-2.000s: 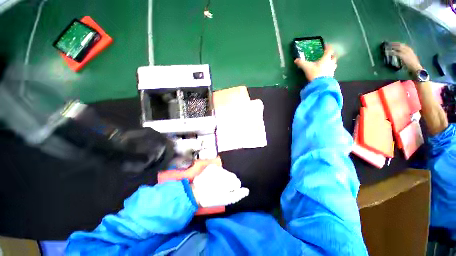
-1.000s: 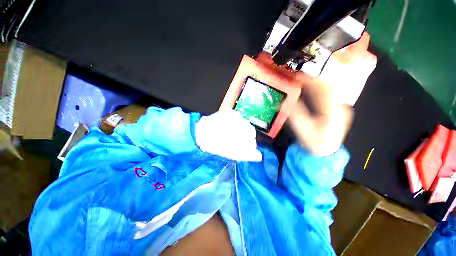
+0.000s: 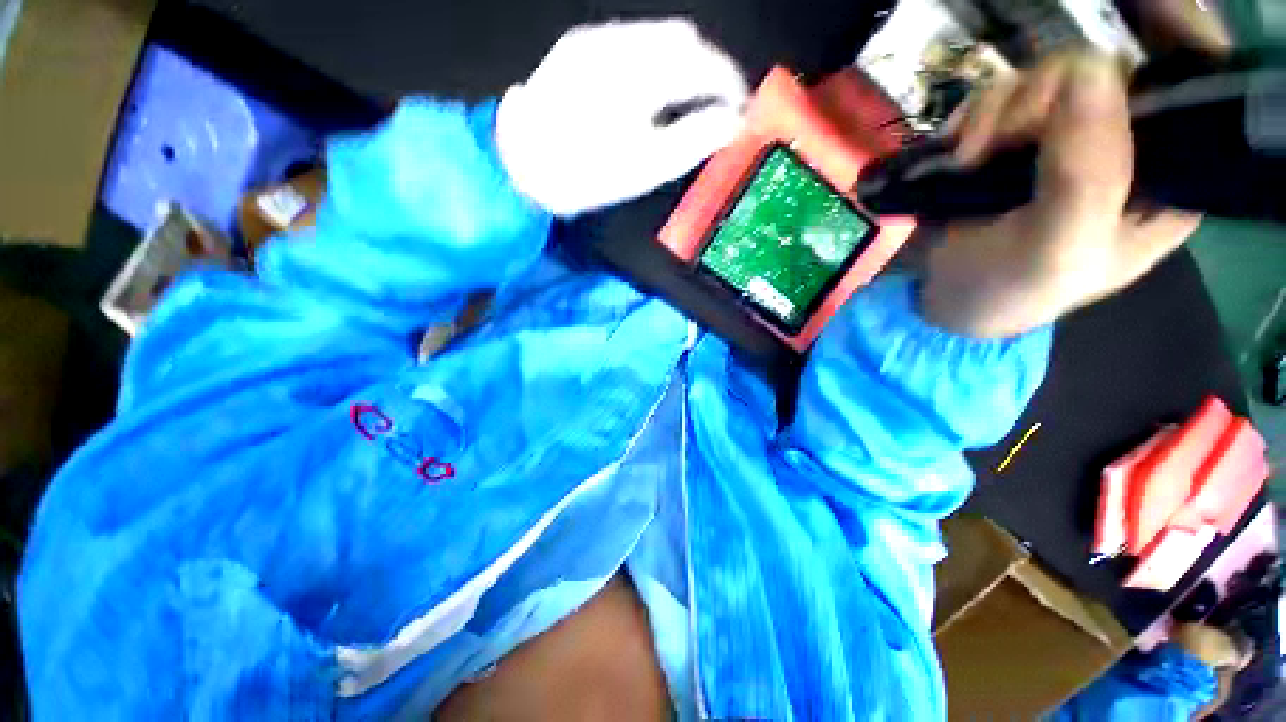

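Observation:
A green circuit board (image 3: 790, 237) in a thin black housing lies on a red-orange foam pad (image 3: 722, 172) in front of me. My white-gloved left hand (image 3: 621, 120) is at the pad's upper left edge. A small dark gap shows between its fingers; whether it pinches anything cannot be told. My bare right hand (image 3: 1051, 212) is closed around a black electric screwdriver (image 3: 973, 176), which lies almost flat. Its tip end is close to the housing's right corner; contact cannot be made out. The screw feeder (image 3: 931, 64) shows partly behind my right hand, blurred.
Red stacked pads (image 3: 1185, 487) and a thin yellow stick (image 3: 1018, 446) lie on the black mat at right. An open brown carton (image 3: 1023, 621) is below them. A blue-violet bin (image 3: 191, 134) and another carton (image 3: 57, 113) are at left. A neighbour's hand (image 3: 1213, 646) shows at lower right.
My right hand has taken hold of the screwdriver and brought it to the housing. My left glove has moved from the pad's near edge to its upper left. The camera view has shifted.

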